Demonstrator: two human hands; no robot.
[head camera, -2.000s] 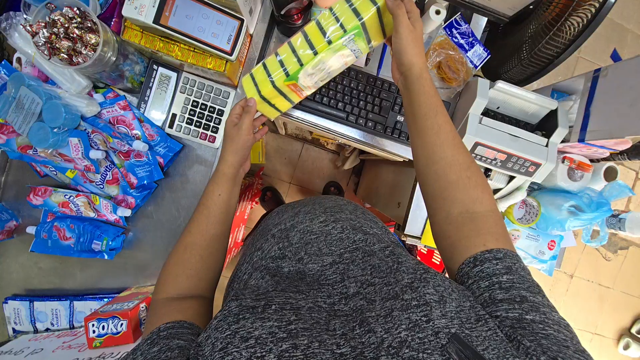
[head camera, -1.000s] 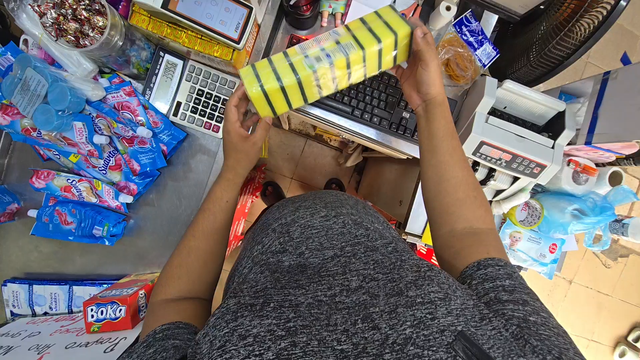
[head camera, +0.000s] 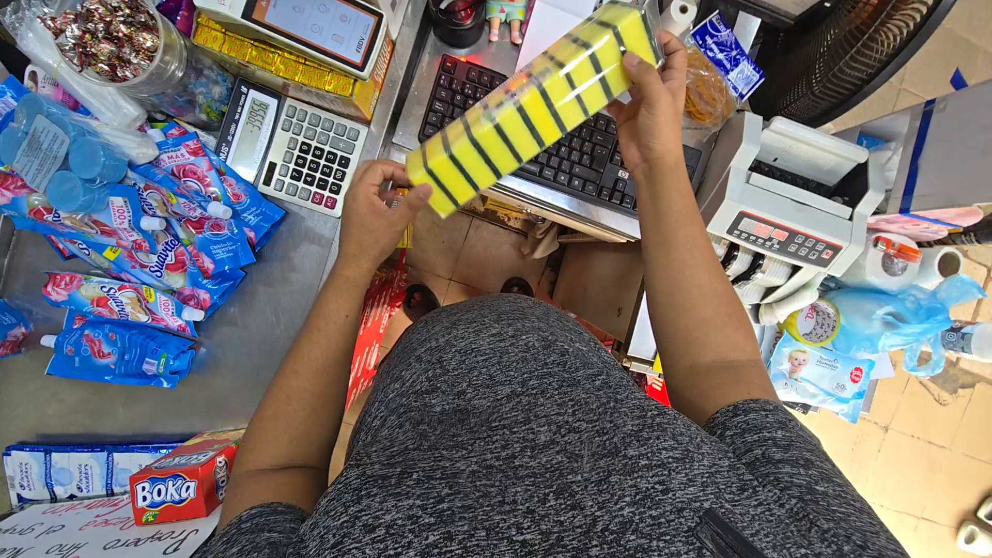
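Observation:
A clear-wrapped pack of yellow sponges with dark layers (head camera: 535, 108) is held at a slant above a black computer keyboard (head camera: 577, 151). My left hand (head camera: 380, 205) pinches its lower left end between thumb and fingers. Around the upper right end, my right hand (head camera: 652, 101) is closed, with the thumb on the near face. A desk calculator (head camera: 310, 147) lies just left of my left hand. Right of my right forearm stands a banknote counter (head camera: 790, 201).
Blue softener pouches (head camera: 155, 232) lie on the metal counter (head camera: 263, 341) at left. A red Boka box (head camera: 186, 480) is near its lower edge. A candy tub (head camera: 116, 39), a touchscreen terminal (head camera: 310, 31), a black fan (head camera: 860, 54) and bagged rubber bands (head camera: 705, 85) surround the keyboard.
The sponge pack has been turned in my hands: two seconds ago its printed face showed, and now the banded side faces up. Both hands still grip its ends.

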